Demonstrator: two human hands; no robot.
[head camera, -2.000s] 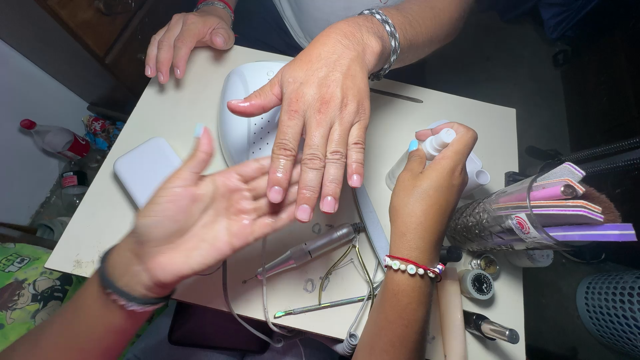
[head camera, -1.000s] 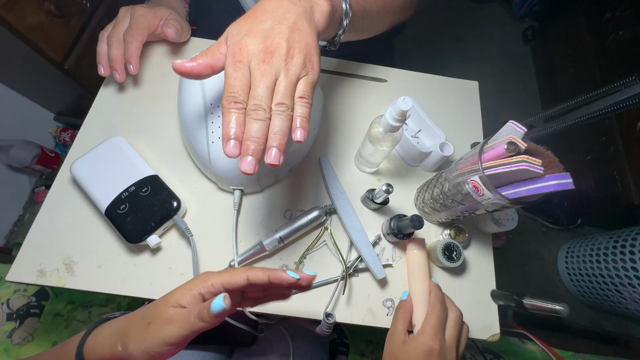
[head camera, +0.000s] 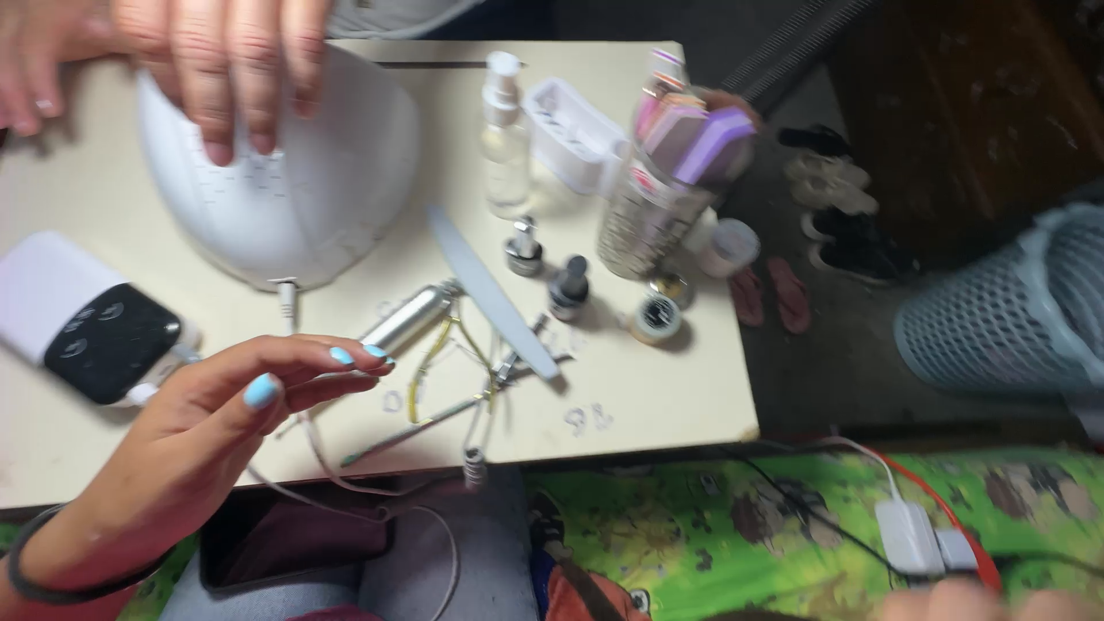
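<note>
My left hand (head camera: 250, 405) hovers palm down over the table's near edge, fingers apart with light blue nails, holding nothing. My right hand (head camera: 966, 601) is a blur at the bottom right corner, near a white charger plug (head camera: 910, 536); whether it holds anything is hidden. Another person's hand (head camera: 233, 78) rests over the white nail lamp (head camera: 285, 198). Nearer me lie a silver nail drill handpiece (head camera: 405, 321), a grey nail file (head camera: 492, 289), cuticle nippers (head camera: 417, 379) and a metal tool (head camera: 414, 427). Two small dark bottles (head camera: 568, 289) stand beside the file.
A clear spray bottle (head camera: 506, 155), a white tray (head camera: 573, 134), a glass jar of nail files (head camera: 647, 216) and small pots (head camera: 655, 319) stand at the right. The drill's control unit (head camera: 112, 343) lies left. A blue plastic basket (head camera: 992, 310) and shoes (head camera: 849, 246) are on the floor.
My right hand has moved from the table's near edge to the far lower right. The wooden-coloured handle beside it earlier is no longer seen on the table. The view has shifted right and downward.
</note>
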